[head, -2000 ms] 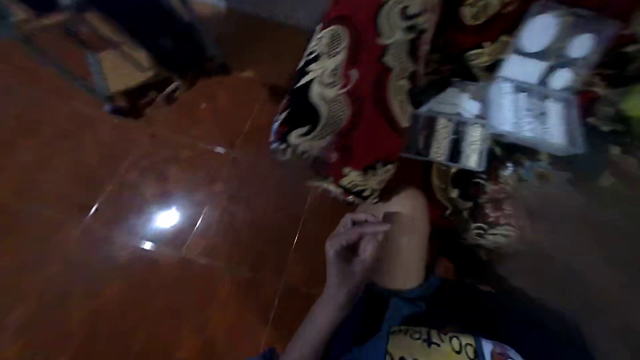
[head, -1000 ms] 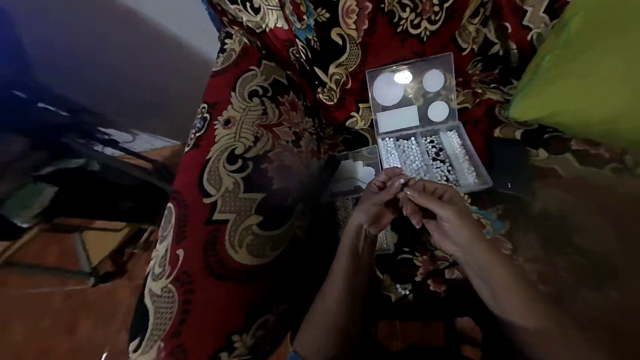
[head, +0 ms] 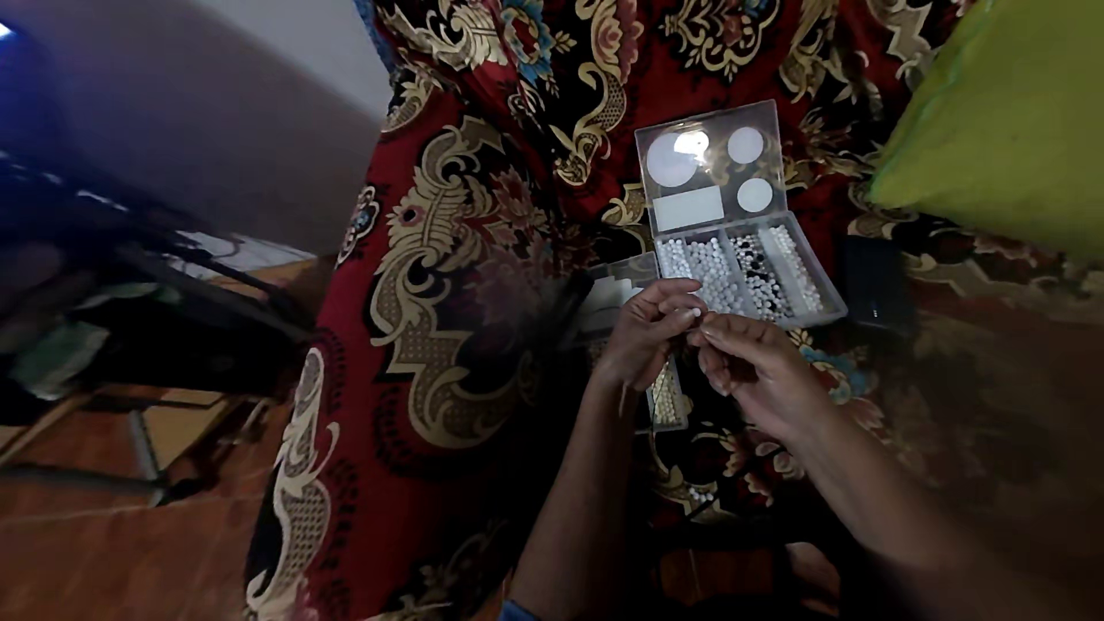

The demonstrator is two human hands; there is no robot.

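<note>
My left hand (head: pixel 649 335) pinches a small white bead (head: pixel 695 312) between thumb and forefinger. My right hand (head: pixel 752 366) meets it fingertip to fingertip, its thumb and forefinger closed together; whatever they pinch is too small to make out. Just beyond the hands lies an open clear plastic compartment box (head: pixel 819 317) with white beads in its sections and white labels inside the raised lid (head: pixel 709 169). A second clear plastic box (head: pixel 625 274) is partly hidden behind my left hand, with cream beads (head: pixel 664 398) below the wrist. Several white beads (head: pixel 700 495) hang or lie lower down, near a thin dark line.
A red, black and gold patterned cloth (head: pixel 448 285) covers the seat beneath the boxes. A green cushion (head: pixel 1000 129) is at the upper right, and a dark flat object (head: pixel 875 280) lies beside the bead box. Metal-legged furniture (head: pixel 147 444) stands on the tiled floor at left.
The view has swung from the floor toward the boxes. Two seconds ago one hand was seen near the knee; since one second ago both hands have stayed together in front of the bead box.
</note>
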